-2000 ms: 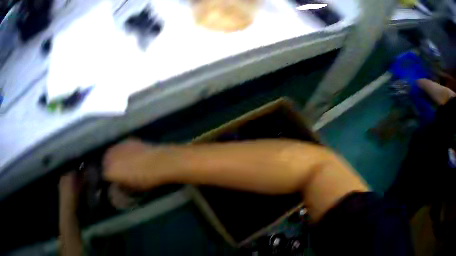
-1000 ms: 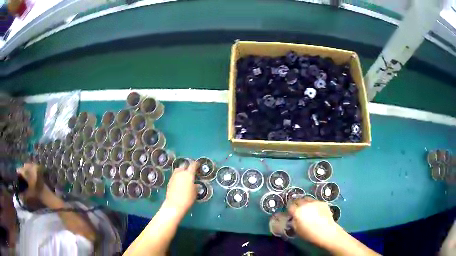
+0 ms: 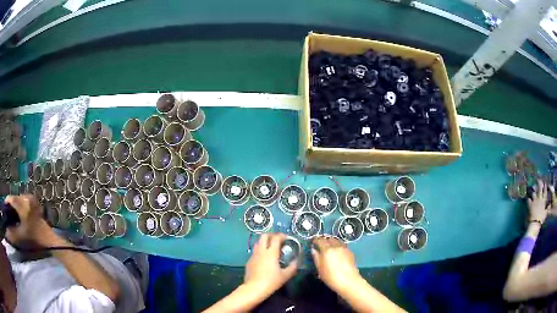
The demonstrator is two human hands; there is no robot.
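Observation:
My left hand (image 3: 267, 264) holds a cylinder unit (image 3: 289, 251) with a dark disc and pale centre, at the bench's front edge. My right hand (image 3: 336, 261) is just right of it, fingers curled and pointing towards it; whether it holds a small part is hidden. Fitted cylinder units (image 3: 306, 224) with dark spoked discs and pale centres stand in loose rows beyond my hands. Thin reddish wire leads (image 3: 334, 181) stick out beside some. Three more units (image 3: 410, 213) stand in a column at right. A large cluster of tan-grey cylinder units (image 3: 141, 176) stands at left.
An open cardboard carton (image 3: 380, 160) full of black plastic parts (image 3: 375, 110) stands beyond the units. A painted post (image 3: 488, 61) rises behind it. A clear plastic bag (image 3: 64, 128) lies far left. People's hands are at left (image 3: 25, 217), with a black tool, and right (image 3: 538, 202).
The view has turned from the shelf to the bench. Since one second ago, my left hand has moved right and nearer me, now with a unit. My right hand has moved left, away from the front units.

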